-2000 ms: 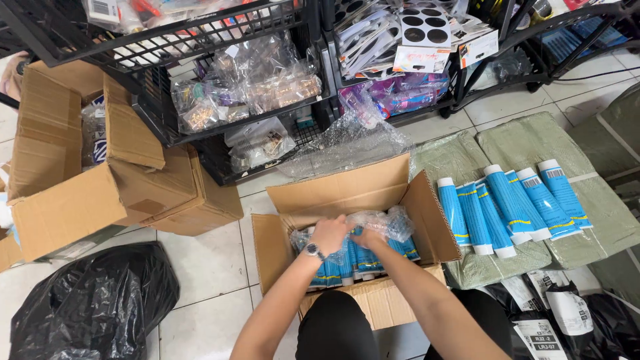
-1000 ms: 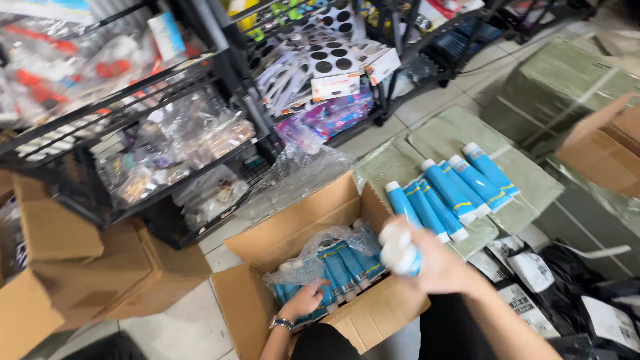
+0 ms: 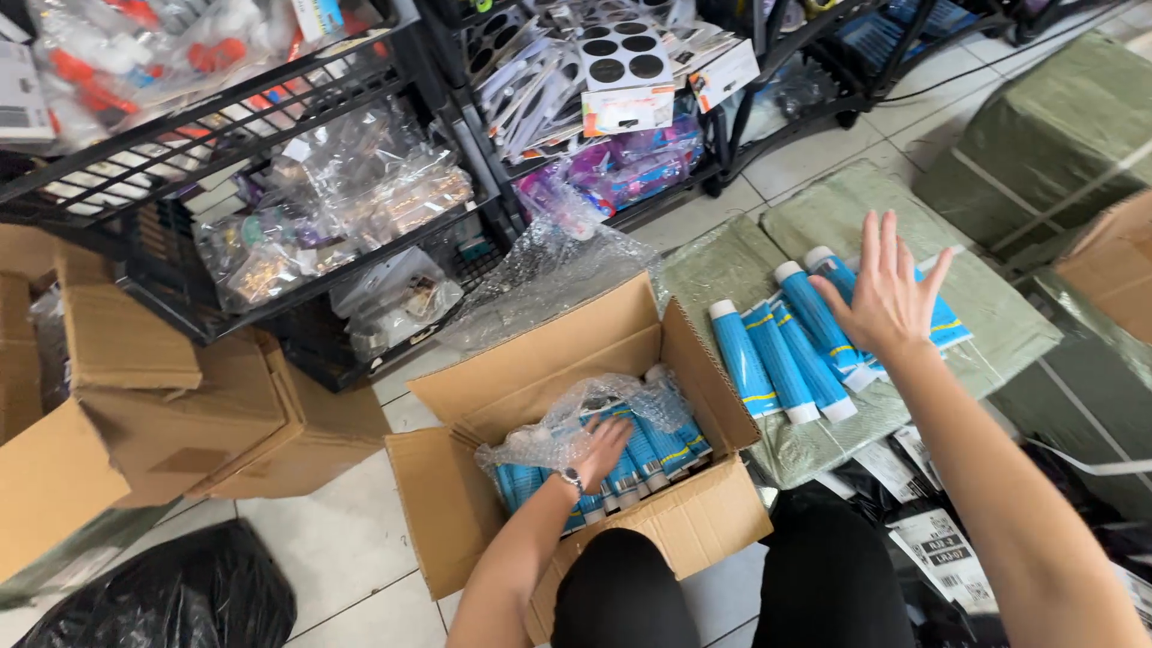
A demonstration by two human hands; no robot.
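Observation:
An open cardboard box (image 3: 720, 513) stands before my knees, with blue tubes (image 3: 641, 450) with white caps inside and clear bubble wrap (image 3: 549, 432) partly over them. My left hand (image 3: 605, 450), with a watch at the wrist, reaches in and rests at the wrap and tubes; its fingertips are partly hidden, so I cannot tell if it grips. To the right, several blue tubes (image 3: 742, 360) lie side by side on a green wrapped package (image 3: 801, 450). Spread fingers show on my right hand (image 3: 886, 292), which is over the tubes at the right of this row and holds nothing.
Black shelving (image 3: 342, 72) holds bagged goods and carded black dots (image 3: 625, 67). More cardboard boxes (image 3: 198, 423) and a black plastic bag (image 3: 171, 594) are at left. Wrapped bales (image 3: 1044, 135) stand at right, with labelled black parcels (image 3: 945, 558) below them.
My right hand, which held tubes over the box's right side a second ago, is now open above the row on the package. My left hand stays in the box.

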